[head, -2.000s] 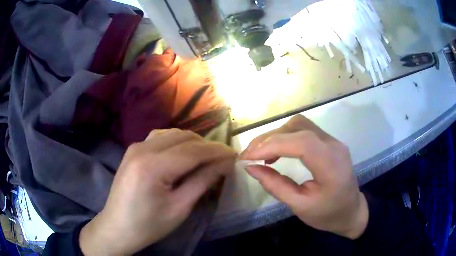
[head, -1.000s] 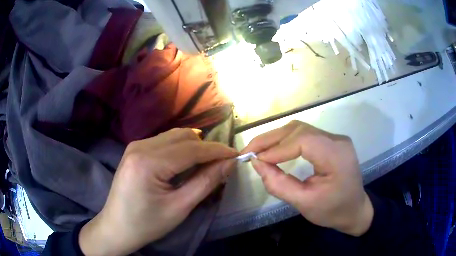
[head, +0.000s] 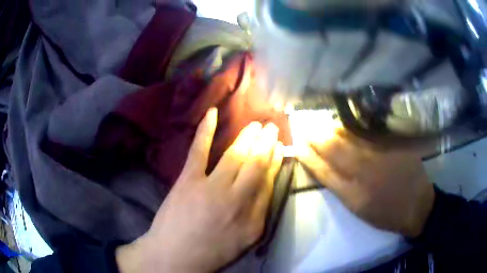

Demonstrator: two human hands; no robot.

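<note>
The grey garment [head: 69,117] with maroon areas [head: 155,42] lies heaped at the left and reaches the bright lamp glow. My left hand [head: 224,186] lies on the maroon cloth with its fingers spread, fingertips in the glow. My right hand [head: 368,176] is beside the needle area, partly behind the machine head and blurred. A short white strip [head: 288,151] shows between the fingertips of both hands. Glare hides whether the right fingers pinch it.
The blurred sewing machine head [head: 342,53] fills the upper right, close to the camera. The white table [head: 320,229] shows below the hands. A dark slot line runs across the table at the right.
Both hands have moved forward to the lamp glow with the white strip. My left hand has opened flat on the cloth. The view has moved closer to the machine head.
</note>
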